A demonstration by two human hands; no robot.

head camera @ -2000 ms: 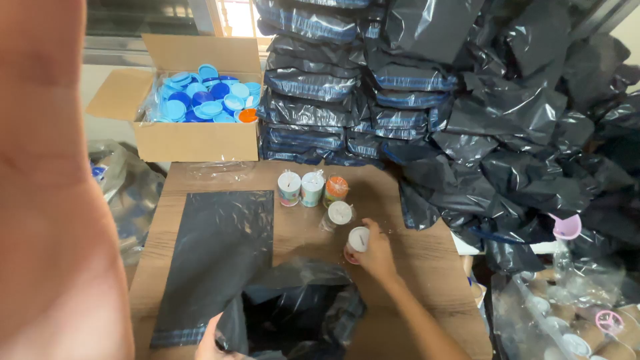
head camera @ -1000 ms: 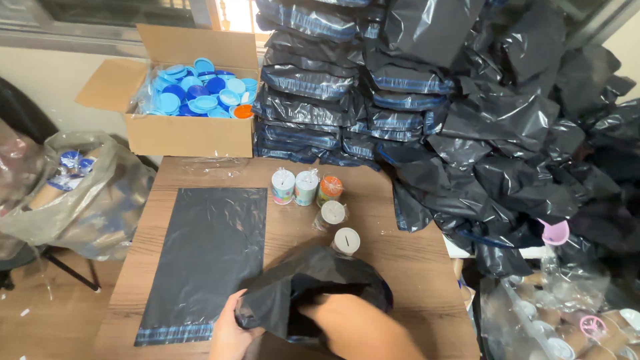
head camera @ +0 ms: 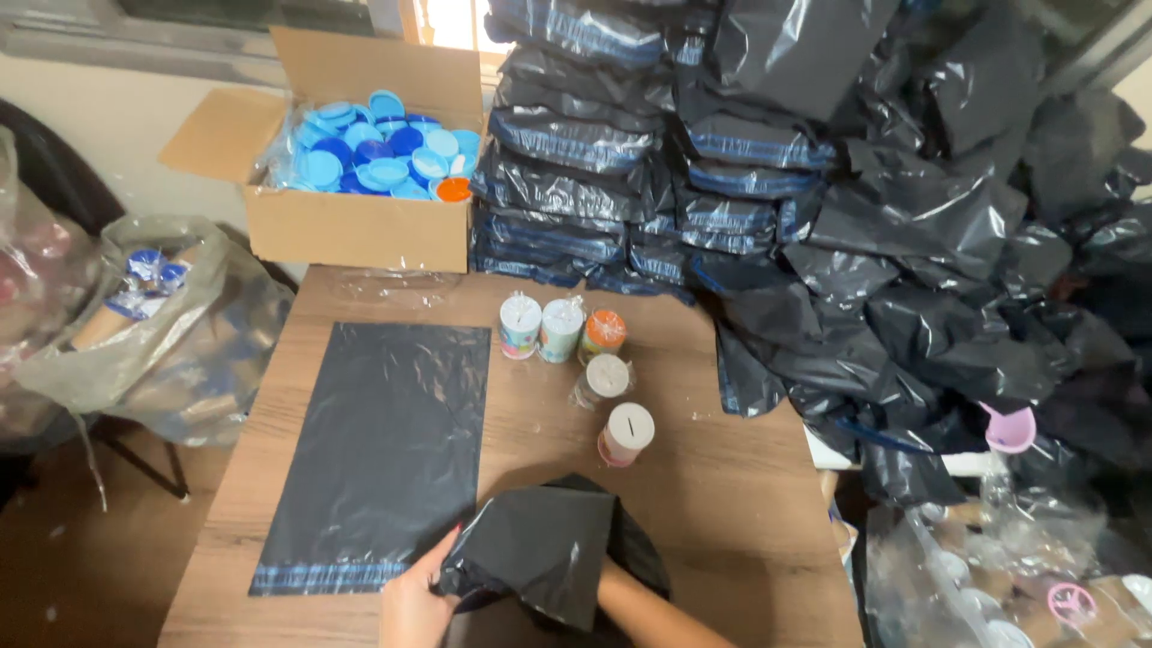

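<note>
My left hand (head camera: 421, 594) grips the left edge of an opened black plastic mailing bag (head camera: 540, 540) near the front of the table. My right hand (head camera: 621, 589) reaches into that bag; its fingers are hidden, so what it holds cannot be seen. A flat black mailing bag (head camera: 387, 450) lies to the left. Beyond the held bag stands a slotted white-lidded canister (head camera: 629, 432), with a clear-wrapped white-lidded canister (head camera: 605, 378) behind it. Farther back are an orange-lidded canister (head camera: 604, 333) and two white-lidded ones (head camera: 560, 328) (head camera: 520, 326).
A cardboard box (head camera: 360, 229) of blue lids stands at the back left. Stacked, filled black bags (head camera: 576, 189) line the back and spill down the right side. Plastic sacks (head camera: 207, 360) stand left of the wooden table (head camera: 720, 531); a clear bag of canisters (head camera: 972, 576) is at the lower right.
Two seconds ago my right hand was at the slotted canister; it has since moved down into the black bag. The canister remains standing. The bag's mouth is now folded over my right wrist.
</note>
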